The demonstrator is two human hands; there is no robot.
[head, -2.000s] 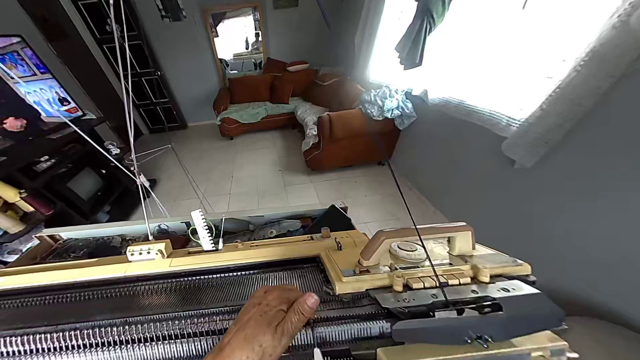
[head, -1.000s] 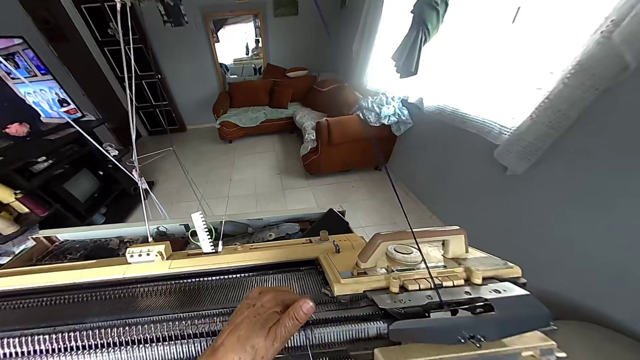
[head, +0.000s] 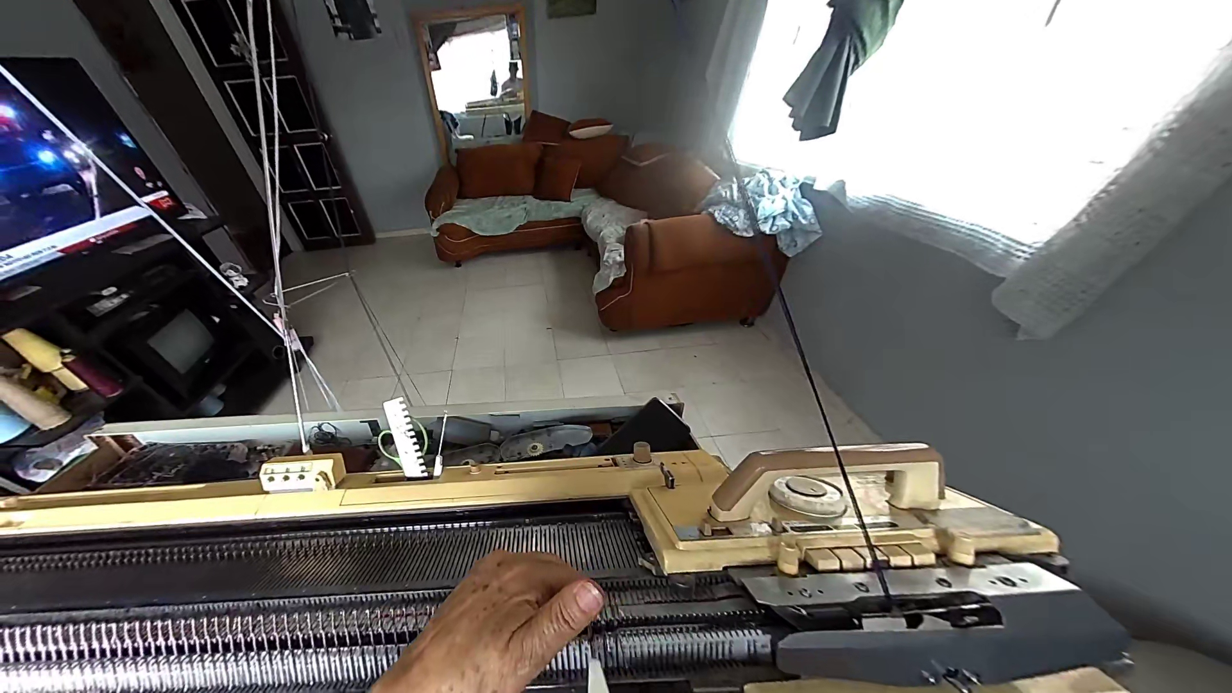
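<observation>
My left hand point(head: 510, 621) lies palm down over the needle beds of a flat knitting machine, its fingers bent down over the front needle bed point(head: 221, 664) and its thumb pointing right. The fingertips are hidden, so I cannot tell whether they hold anything. A pale pointed tip point(head: 598, 677) shows below the thumb at the bottom edge; what it belongs to is out of view. My right hand is not in view. To the right stands the cream carriage point(head: 828, 520) with its brown-and-cream handle; dark yarn point(head: 813, 385) runs down into the metal plate point(head: 924, 587) at its front.
Behind the rear needle bed point(head: 289, 568) run the cream machine rail point(head: 539, 481) and a small row counter point(head: 301, 474). A white toothed comb point(head: 404, 438) stands beside it. White threads point(head: 274, 241) hang at left. Farther back are a brown sofa point(head: 693, 269) and a television point(head: 58, 164).
My left hand stays over the same part of the needle beds, with only slight shifts. The pale tip below the thumb, out of sight one second ago, shows now.
</observation>
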